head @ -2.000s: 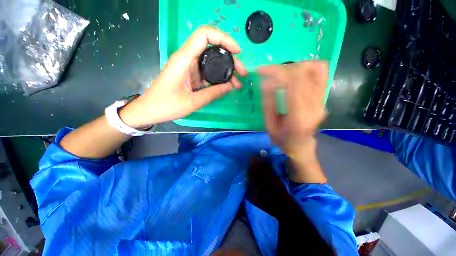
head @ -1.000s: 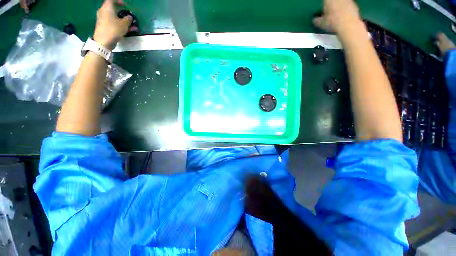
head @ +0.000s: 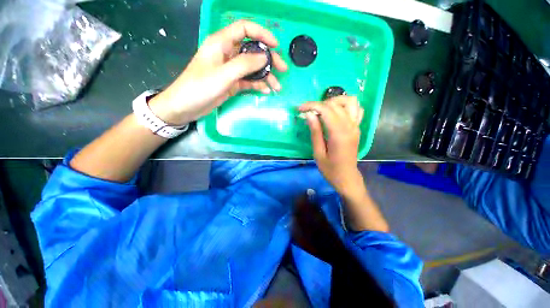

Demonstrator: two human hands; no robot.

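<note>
My left hand point(head: 208, 75) holds a round black part point(head: 260, 62) by its edge above the left side of the green tray point(head: 381, 81), thumb across its face. My right hand point(head: 339, 129) is over the tray's lower right, thumb and fingers pinched on a small pale thing point(head: 309, 113), perhaps the tip of a tool; it is too small to tell surely. The right hand does not touch the held part. Another round black part point(head: 303, 50) lies in the tray, and one more point(head: 334, 92) is partly hidden behind the right fingers. Small silvery bits lie scattered in the tray.
A clear plastic bag point(head: 66, 57) with silvery pieces lies at left. Two round black parts point(head: 418, 33) lie right of the tray, beside a black compartment tray point(head: 494, 111). A white edging strip point(head: 404, 11) runs behind. Another person's blue sleeve point(head: 503, 207) shows at right.
Both hands were stretched forward past the bench edge one second ago. They are now back over the green tray, the left with a black part, the right pinching something pale. The view has shifted closer.
</note>
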